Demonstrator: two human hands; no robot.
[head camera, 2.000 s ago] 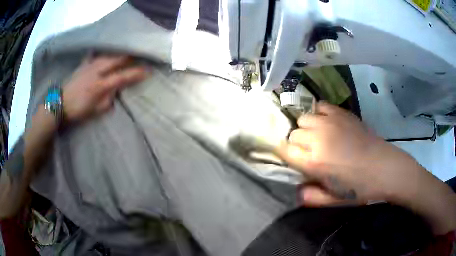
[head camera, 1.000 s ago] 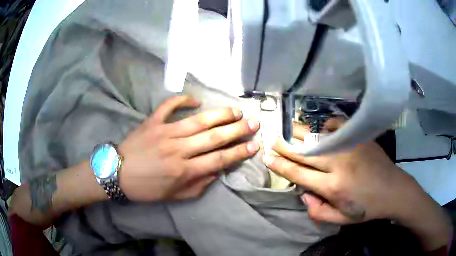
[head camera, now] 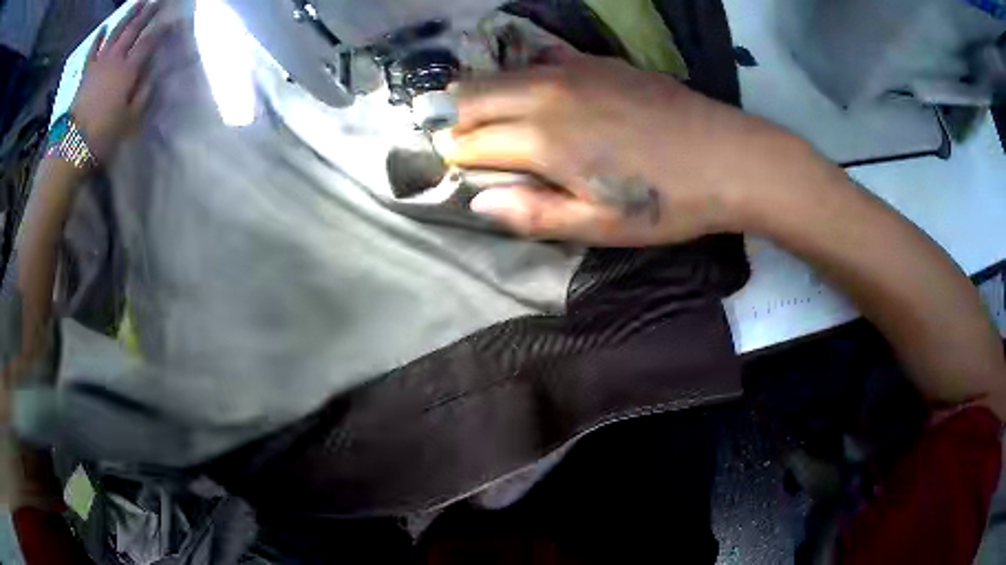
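Observation:
The grey-beige garment piece [head camera: 276, 265] lies spread across the table and hangs over its front edge, joined to a dark brown section [head camera: 485, 386]. The sewing machine's needle area [head camera: 351, 75] is at the top, partly cut off and glaring. My right hand [head camera: 585, 149] is just right of it, fingers curled on the cloth beside a small open fold; its fingertips are partly hidden. My left hand [head camera: 116, 72] lies on the cloth at the upper left, fingers spread, slightly blurred, with a watch on the wrist.
The white table [head camera: 794, 304] shows at the right, with its edge below my right forearm. Yellow-green cloth [head camera: 640, 33] lies on dark cloth behind my right hand. A crumpled grey heap [head camera: 166, 519] is at the lower left. A pale strip [head camera: 226, 66] hangs beside the machine.
My left hand has left the needle area for the upper left. The view has shifted, the machine head sits higher and left in it, and the dark brown section now shows in front.

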